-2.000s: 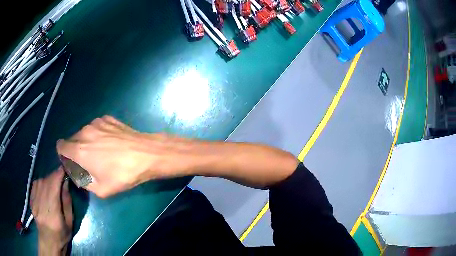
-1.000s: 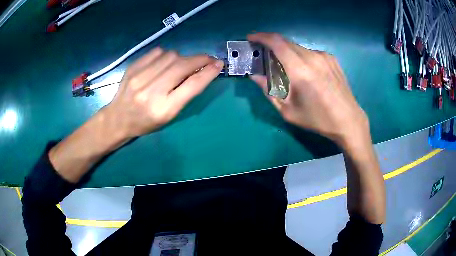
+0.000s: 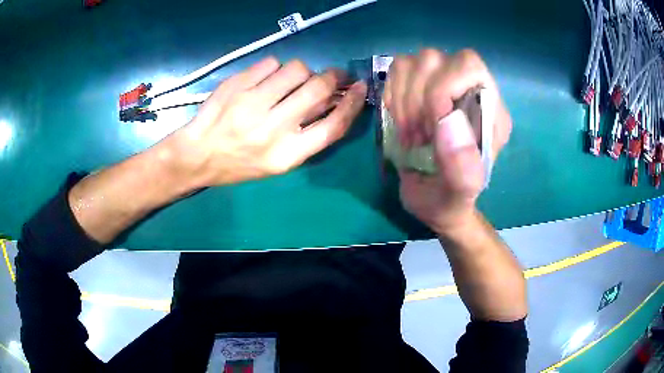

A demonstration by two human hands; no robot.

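My left hand pinches the dark free end of a cable at the left side of the metal block. My right hand is closed round a flat metal bar and is partly blurred. It covers most of the block; one dark hole still shows. The wire harness, a white cable with a printed label, runs from the red connector towards the upper right. A thin dark leg runs from that connector to under my left hand. What my left fingertips hold is mostly hidden.
A pile of white cables with red ends lies at the right on the green table. A blue stool stands beyond the table edge at the right. A badge hangs on my dark clothing. A small red piece lies at the top left.
My right hand has turned and moved over the block, now closed round the metal bar in front of it. My left hand stays at the block's left side. The camera view has shifted slightly.
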